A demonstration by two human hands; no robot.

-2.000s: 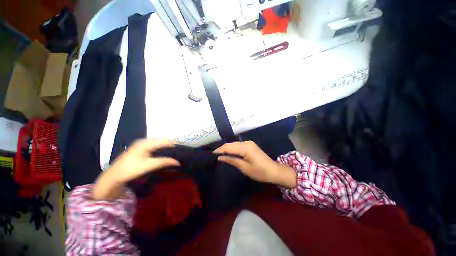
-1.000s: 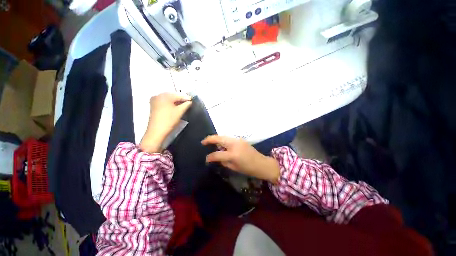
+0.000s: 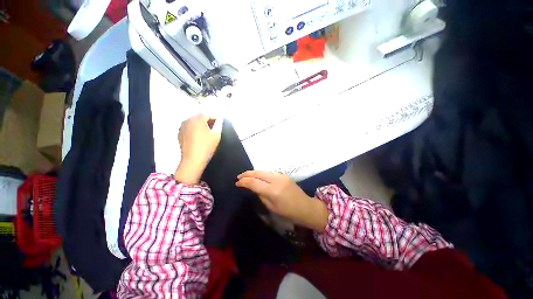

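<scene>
A black garment panel (image 3: 225,175) lies from just in front of the needle area down over the front table edge. My left hand (image 3: 200,142) pinches its upper left edge close to the presser foot (image 3: 217,87). My right hand (image 3: 273,190) holds its right edge near the front of the table, fingertips on the cloth. The white sewing machine (image 3: 234,29) stands behind, with a yellow warning triangle. Strong glare hides the exact spot where cloth and presser foot come near each other.
Dark red thread snips (image 3: 307,83) lie right of the needle, near a red-orange patch (image 3: 310,49). Long black panels (image 3: 87,157) drape over the table's left side. A red plastic crate (image 3: 42,207) stands lower left. A dark garment pile (image 3: 467,163) fills the right.
My left hand has moved from the lap area up to the cloth near the needle. The black panel now lies on the table where only a narrow strip showed. The view has shifted slightly.
</scene>
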